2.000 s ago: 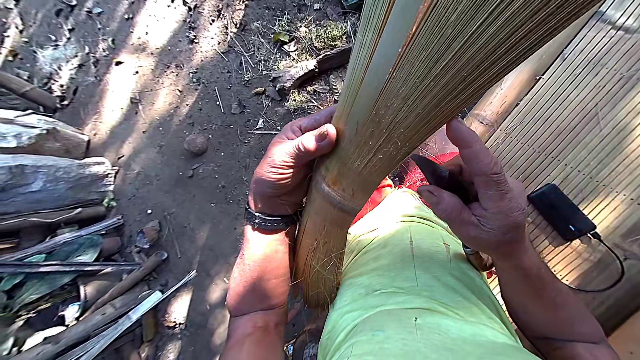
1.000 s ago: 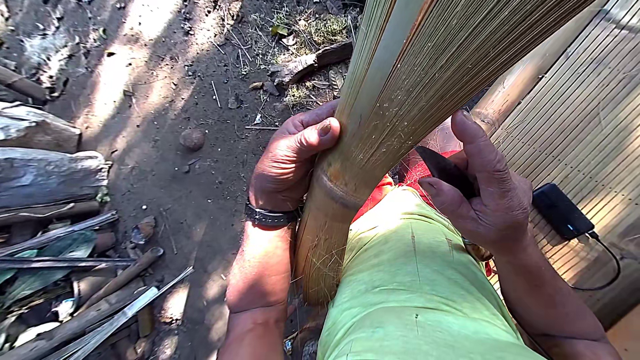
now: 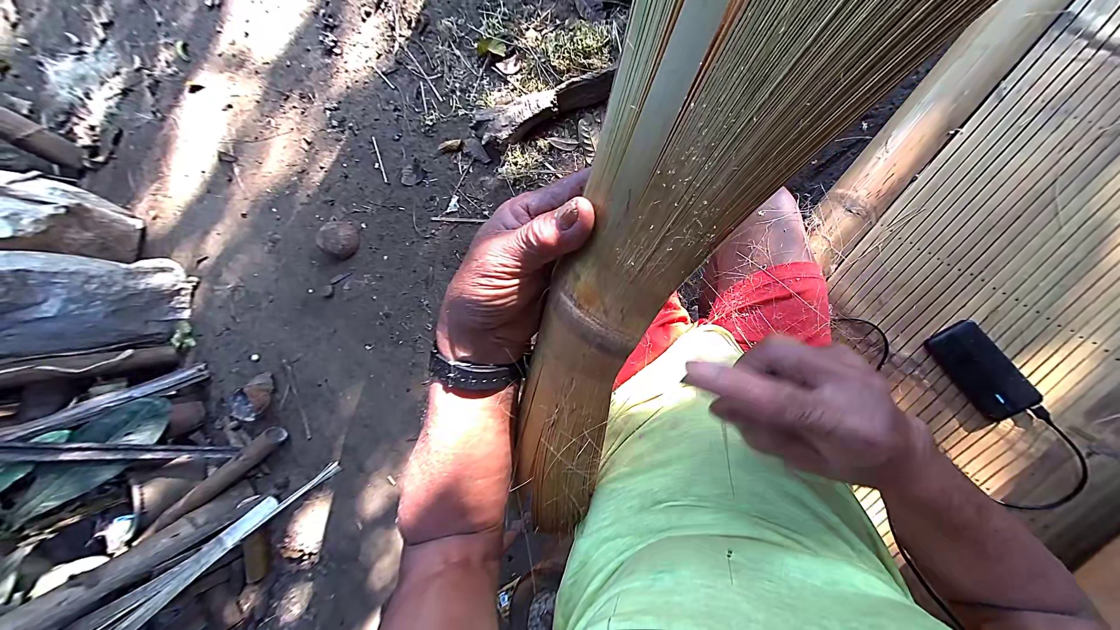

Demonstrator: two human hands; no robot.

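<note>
My left hand (image 3: 516, 271) is wrapped around a bamboo culm (image 3: 604, 262) just above its node, thumb on the near side. Above the node the culm is split into many fine strips that fan toward the upper right; thin fibres cling around it. Its lower end, also finely split, rests beside my green shirt. My right hand (image 3: 805, 407) is blurred in front of the shirt, right of the culm and off it, fingers curled. A small dark tip shows at its fingertips; whether the blade is still in it is unclear.
On the right is a bamboo slat platform (image 3: 1006, 227) edged by a bamboo pole (image 3: 927, 131), with a black power bank (image 3: 984, 369) and its cable. Wood pieces (image 3: 87, 302) and split sticks lie at left. A round stone-like lump (image 3: 338, 239) sits on the dirt ground.
My right hand, earlier beside the culm with a dark blade in it, has moved down and away over the shirt. My left hand keeps its hold at the node.
</note>
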